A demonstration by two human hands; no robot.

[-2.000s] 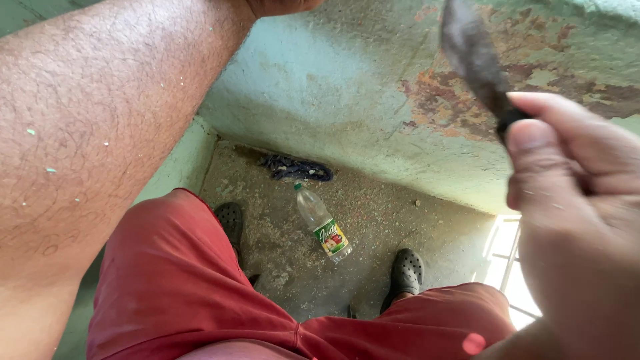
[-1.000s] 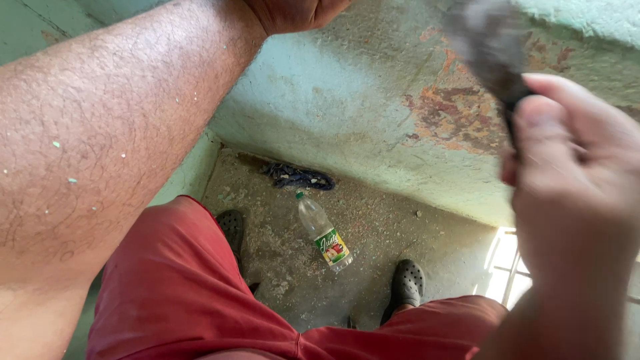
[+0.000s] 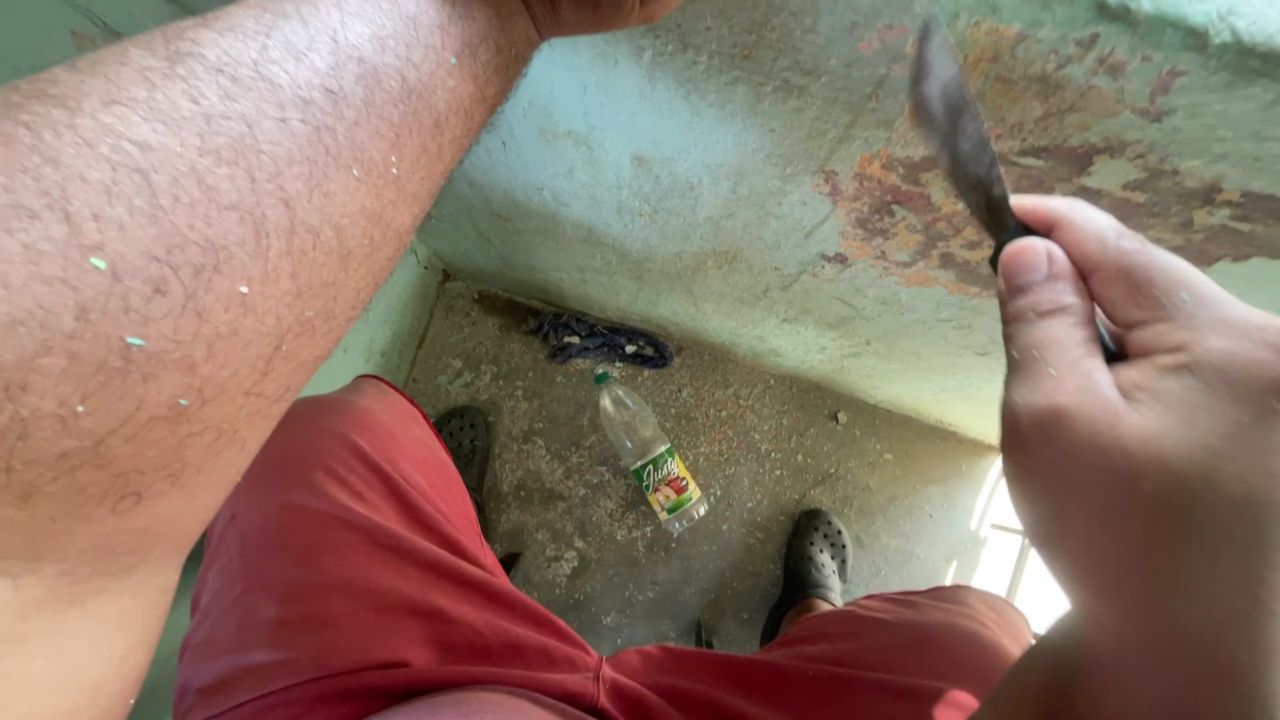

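My right hand point(image 3: 1130, 330) is closed round the dark handle of a putty knife or similar scraper point(image 3: 958, 135), whose slightly blurred blade points up and left. The blade is in front of a green painted wall point(image 3: 640, 180) with a patch of peeled paint point(image 3: 930, 215) in reddish and orange tones. At the top edge my left hand point(image 3: 605, 12) shows only in part, near the wall; its fingers are mostly cut off, and whether it holds anything is hidden. Small paint flakes stick to my left forearm.
Below, a plastic bottle point(image 3: 632, 425) with a green cap lies on the concrete floor point(image 3: 750, 420) among scattered paint chips. Behind it, a dark crumpled cloth point(image 3: 600, 340) lies along the wall's foot. My feet in dark clogs point(image 3: 818, 550) stand on either side of the bottle.
The blade, strongly blurred one second ago, is now sharper and seen narrower, more edge-on. My right hand still grips the tool. Less of my left hand shows than one second ago.
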